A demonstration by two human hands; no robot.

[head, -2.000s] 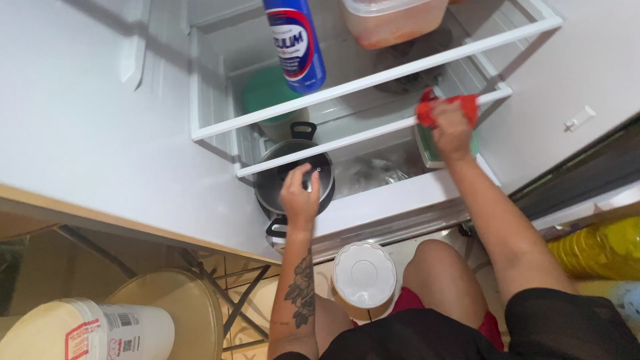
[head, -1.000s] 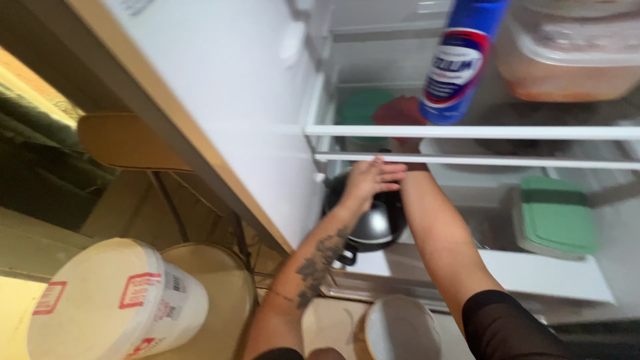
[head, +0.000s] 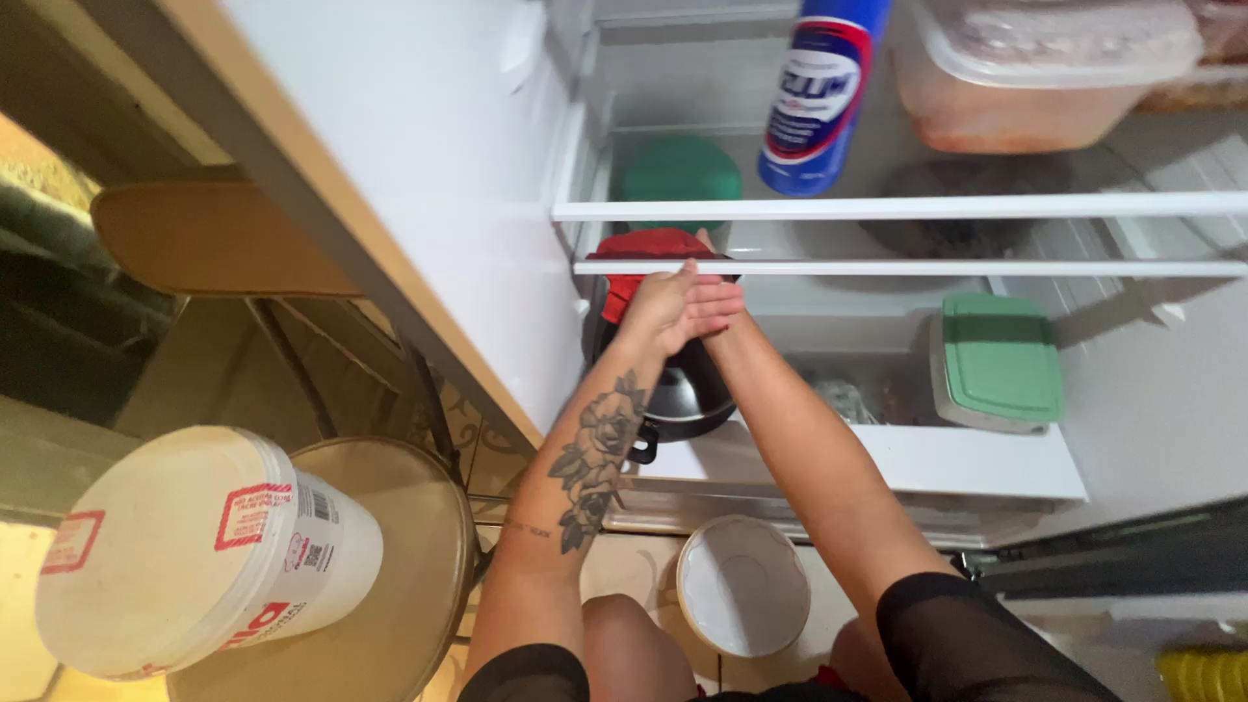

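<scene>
My left hand (head: 682, 304) is held with its fingers extended and nothing in them, at the edge of the lower glass shelf (head: 916, 268) in an open refrigerator. My right forearm passes beneath that edge. Only part of my right hand (head: 710, 246) shows, beside a red cloth (head: 643, 255) on the far side of the edge; its grip is hidden. A black pot (head: 687, 390) with a lid stands below my hands at the left wall.
A blue spray can (head: 819, 97) and a clear food container (head: 1043, 78) stand on the upper shelf. A green-lidded container (head: 1002, 361) is at lower right, a round green lid (head: 680, 183) at back left. A white bucket (head: 331, 546) rests on a chair; a white tub (head: 744, 585) is on the floor.
My right hand and the red cloth have moved from the shelf edge at right to the left side, above the pot. The view has shifted left and closer.
</scene>
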